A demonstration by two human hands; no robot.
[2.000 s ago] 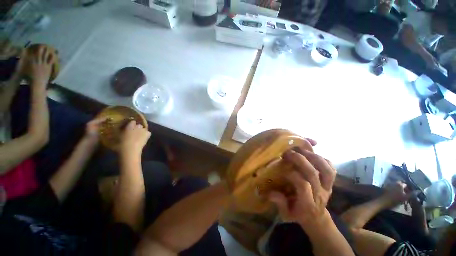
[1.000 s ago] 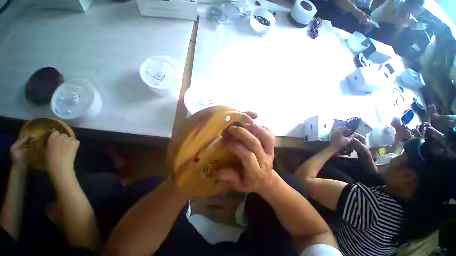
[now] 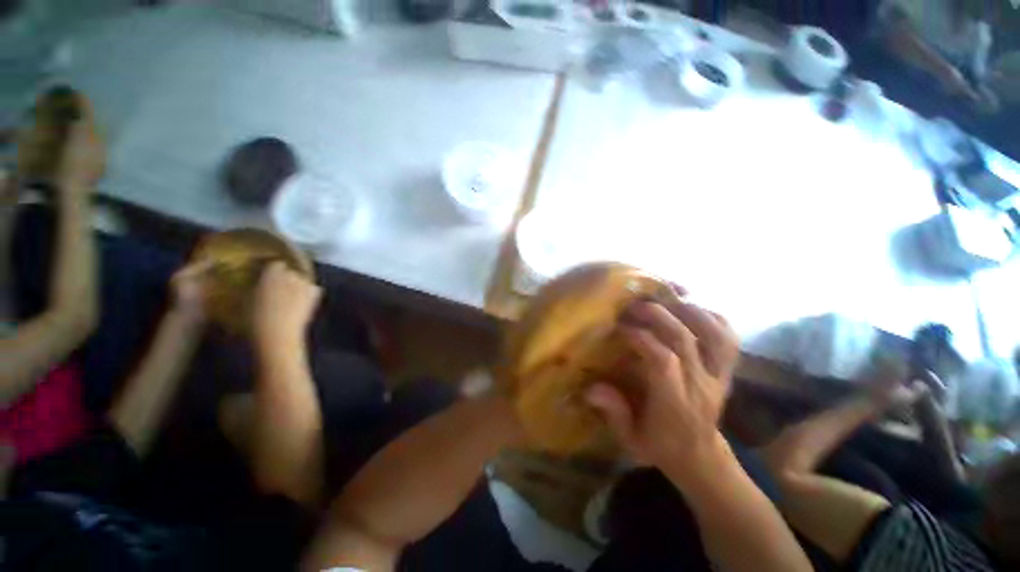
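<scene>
A round wood-grain base shell (image 3: 554, 369) is tilted above my lap at the table edge, its outer face towards me. My left hand (image 3: 501, 413) is mostly hidden behind the shell; its wrist shows at the left rim, and what look like its fingertips show at the upper right rim. My right hand (image 3: 677, 385) lies over the shell's right part, fingers bent onto the face and thumb lower down. Whether a small part is at its fingertips cannot be told. The picture is blurred.
White tubs stand near the table edge, one (image 3: 317, 209) beside a dark brown disc (image 3: 261, 171), another (image 3: 479, 179) further right. A neighbour at left holds a wood-grain shell (image 3: 229, 274); another sits further left. A person's forearm (image 3: 833, 430) is at right. Boxes (image 3: 515, 45) stand behind.
The view swung right, then back left, so the scene shifted. My hands stay on the shell, my right fingers still over its right part. The picture is more blurred now.
</scene>
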